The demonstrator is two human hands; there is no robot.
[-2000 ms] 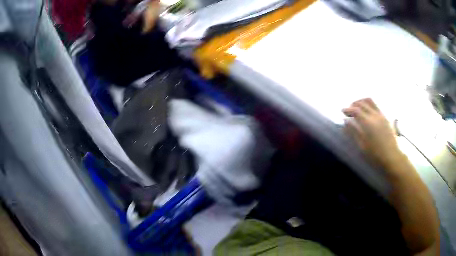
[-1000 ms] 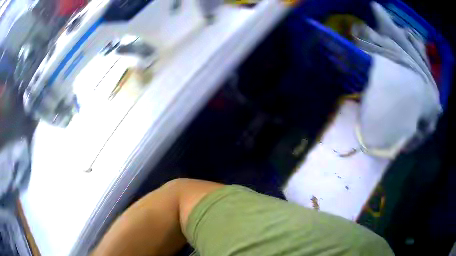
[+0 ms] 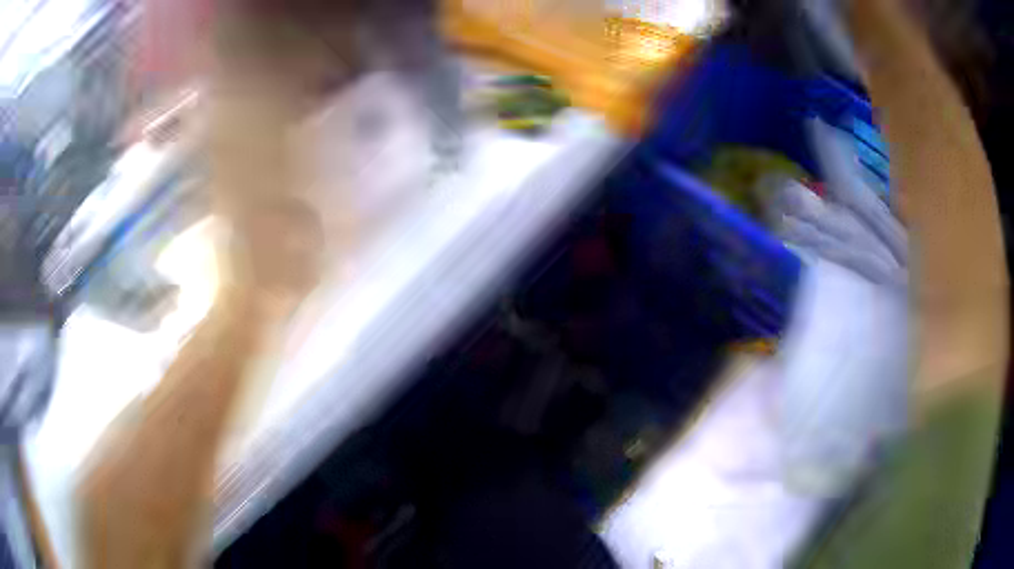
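The frame is strongly blurred. A bare forearm rises from the lower left over the white sewing machine table (image 3: pixel 367 300), and my left hand (image 3: pixel 270 239) is a brown smear near the machine; its fingers and anything in it cannot be made out. My right arm runs up the right edge from a green sleeve, and its hand is cut off at the top. The white sewing machine head with its blue stripe (image 3: pixel 122 239) is partly hidden behind the left arm. Pale cloth pieces (image 3: pixel 845 356) hang over the blue plastic basket (image 3: pixel 723 239).
An orange-yellow strip (image 3: pixel 556 56) crosses the table's far end, near a small green and yellow item (image 3: pixel 525 100). The table's long front edge runs diagonally beside a dark gap. A pale flat surface (image 3: pixel 712 478) lies below the basket.
The left forearm now reaches up across the machine table. The right arm has come into view at the right edge. The basket and cloth appear lower in the picture.
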